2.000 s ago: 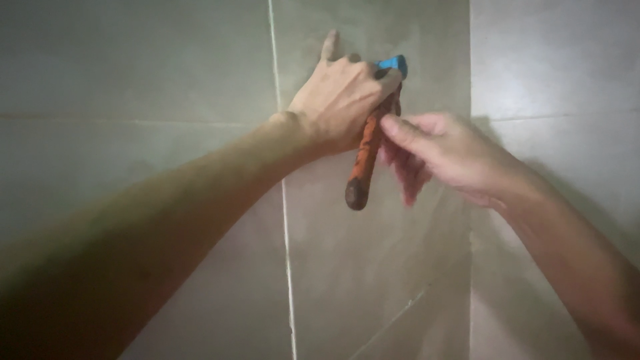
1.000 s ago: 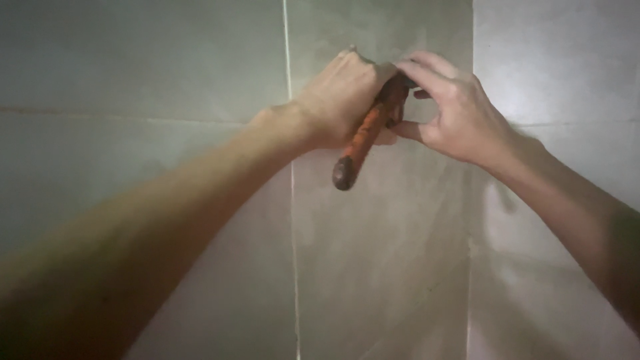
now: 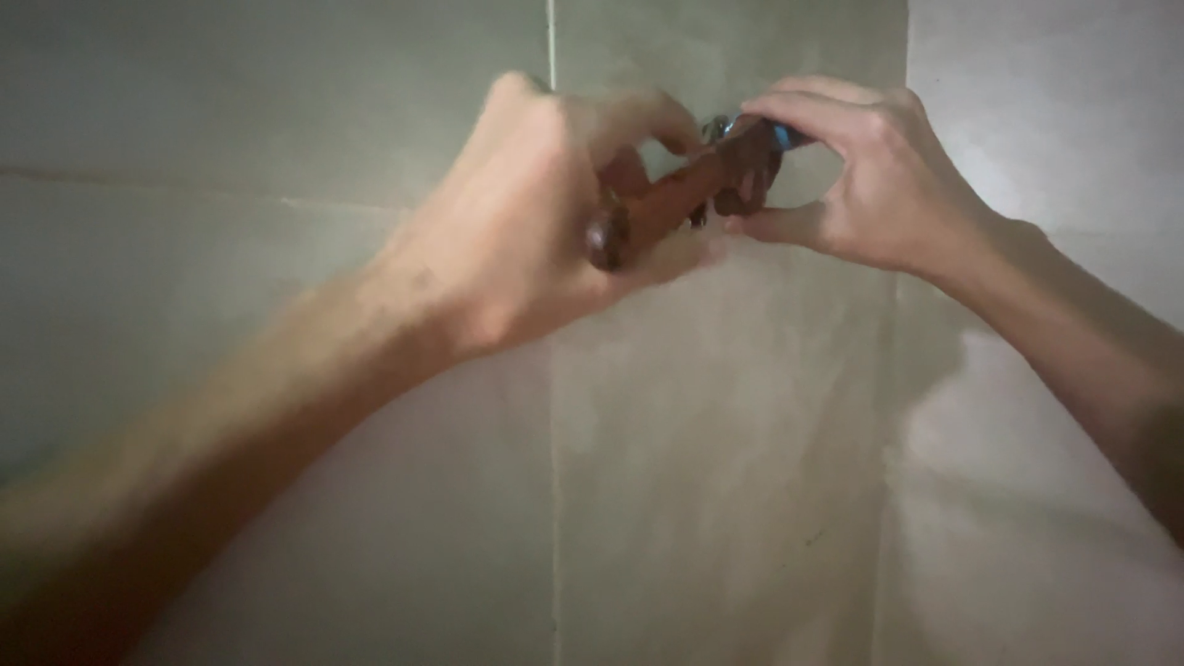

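An orange-brown hand tool (image 3: pixel 671 196) with a dark, rounded handle end points toward me, tilted down to the left; its exact kind is unclear. My left hand (image 3: pixel 555 199) is curled around the handle, with its fingers partly hidden. At the tool's dark far end, my right hand (image 3: pixel 860 166) pinches with forefinger above and thumb below, a gap showing between them. Beside the right fingertips shows a blue piece (image 3: pixel 786 137). A small shiny metal part (image 3: pixel 717 128) lies just behind the tool, mostly covered.
Large grey wall tiles (image 3: pixel 703 444) stand behind both hands. A pale vertical grout line (image 3: pixel 555 490) runs below the left hand. At the right, a lighter tiled wall (image 3: pixel 1045 111) meets the grey one at a vertical edge, with arm shadows on it.
The tool's handle has swung from steeply downward to a flatter tilt toward the left. My right hand has moved from beside the tool to its far end.
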